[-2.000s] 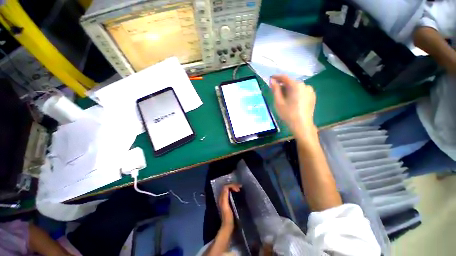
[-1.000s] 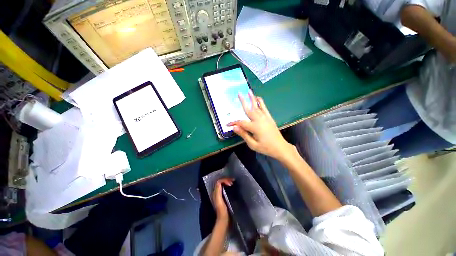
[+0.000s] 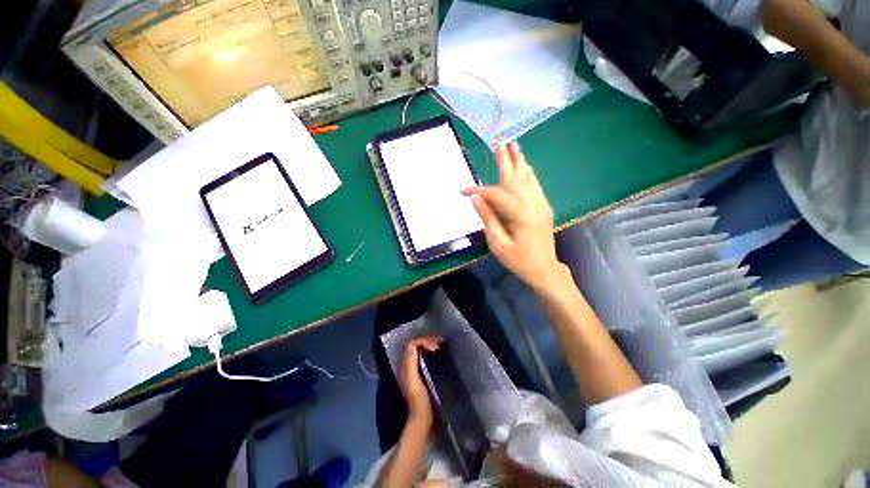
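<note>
The tablet under test [image 3: 429,191] lies on the bench with a white screen, a pale rim showing beneath its left edge. My right hand [image 3: 518,212] is over its right edge with fingers spread, holding nothing; I cannot tell whether a fingertip touches the screen. My left hand [image 3: 416,372] is on my lap, around the edge of a dark tablet [image 3: 456,410] seen nearly edge-on. A bubble wrap bag [image 3: 477,357] lies open around that tablet. The second tablet [image 3: 267,227] lies at the left, showing dark lettering on white.
A tester [image 3: 238,57] with an orange-yellow screen stands behind. Paper sheets [image 3: 114,295] and a white charger [image 3: 212,319] are at left. A clear bag [image 3: 515,67] and black bin [image 3: 682,71] are at back right. Upright bubble bags [image 3: 706,286] stand beside my lap. Another person's arm [image 3: 820,38] is at right.
My right hand came down from beside the centre tablet onto its screen, then moved back to its right edge. That screen went from blue-white to plain white. The view shifted slightly.
</note>
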